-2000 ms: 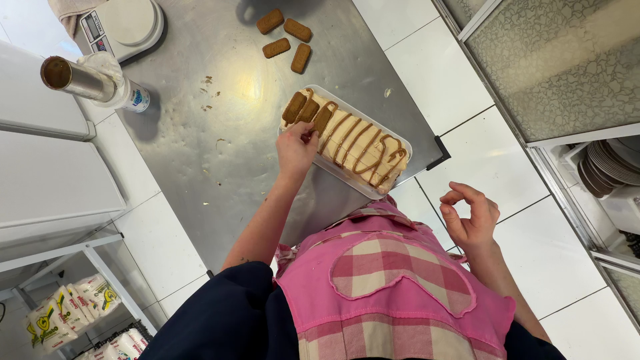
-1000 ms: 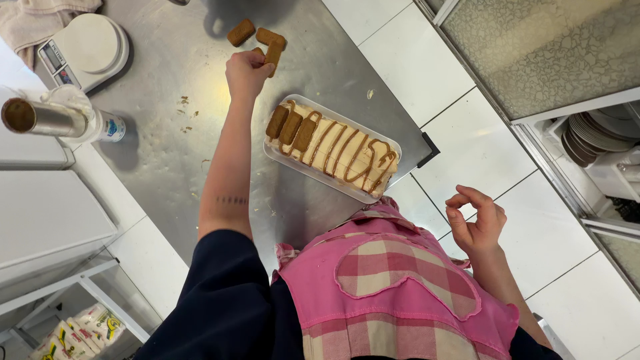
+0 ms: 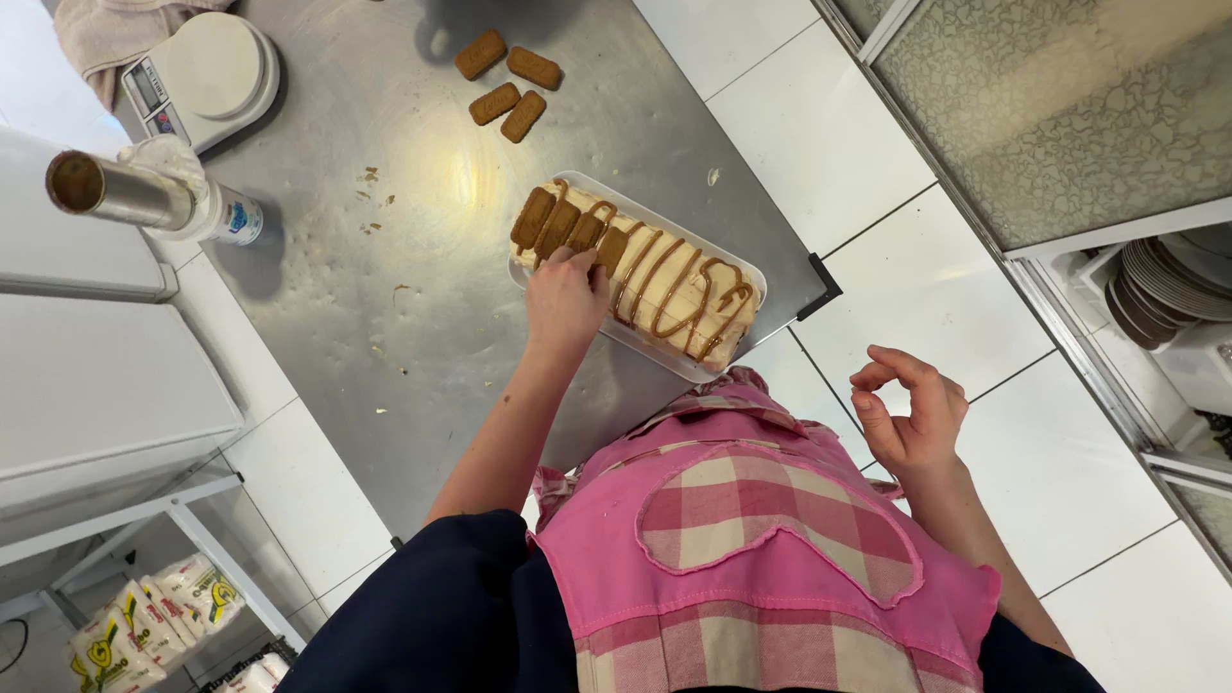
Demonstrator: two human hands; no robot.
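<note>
My left hand (image 3: pixel 566 300) is over the near left part of a cream-covered loaf cake (image 3: pixel 674 289), its fingertips pinching a brown biscuit (image 3: pixel 612 250) on the top. Beside that biscuit, several others stand in a slanting row at the cake's left end, with caramel-coloured sauce lines among them. Sauce zigzags over the rest of the top. A clear plastic tray (image 3: pixel 757 279) holds the cake. Several loose biscuits (image 3: pixel 523 116) lie on the metal table beyond it. My right hand (image 3: pixel 910 409) hangs off to the right with curled fingers, thumb and forefinger apart, holding nothing.
A white kitchen scale (image 3: pixel 217 72) and a cloth (image 3: pixel 111 34) are at the table's back left. Nearer, a metal tube (image 3: pixel 135 192) lies across a white tub (image 3: pixel 234 216). The steel table (image 3: pixel 385 318) has crumbs and a black corner guard (image 3: pixel 820 287). Plates (image 3: pixel 1165 284) stand at right.
My left hand was at the loose biscuits one second ago and has come back to the cake. One more biscuit now shows in the row. My right hand stays curled at the right.
</note>
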